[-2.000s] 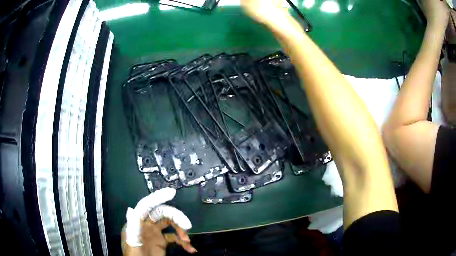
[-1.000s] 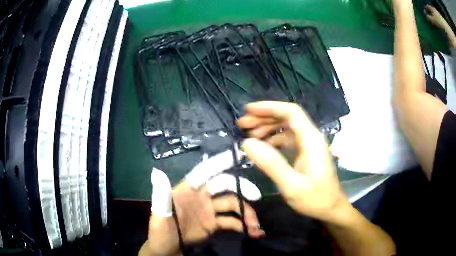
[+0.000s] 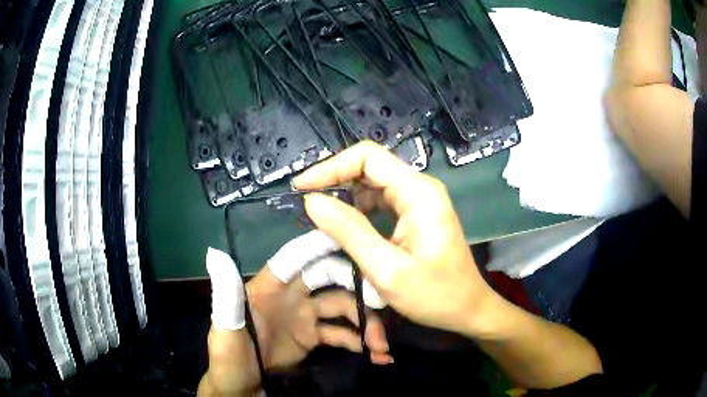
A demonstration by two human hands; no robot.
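A thin black phone middle frame (image 3: 239, 267) stands over my lap, its narrow end up. My left hand (image 3: 287, 310), with white finger cots on the thumb and two fingers, holds it from behind by the side rails. My right hand (image 3: 411, 248), bare, pinches the narrow top end near its right corner with thumb and index finger. Whether a small part is between those fingertips cannot be seen. The frame's lower end is dark against the lap. A pile of overlapping black frames (image 3: 291, 132) lies just beyond on the green surface.
Tall black stacked trays (image 3: 89, 178) with white bands stand along the left edge. The green surface (image 3: 182, 240) ends in a near edge above my lap. White sheets (image 3: 562, 116) lie at right, beside another person's bare arm (image 3: 651, 101) and dark sleeve.
The right hand has moved left and closed on the frame's top end. The held frame now faces the camera more squarely. The pile and trays appear shifted as the view moved.
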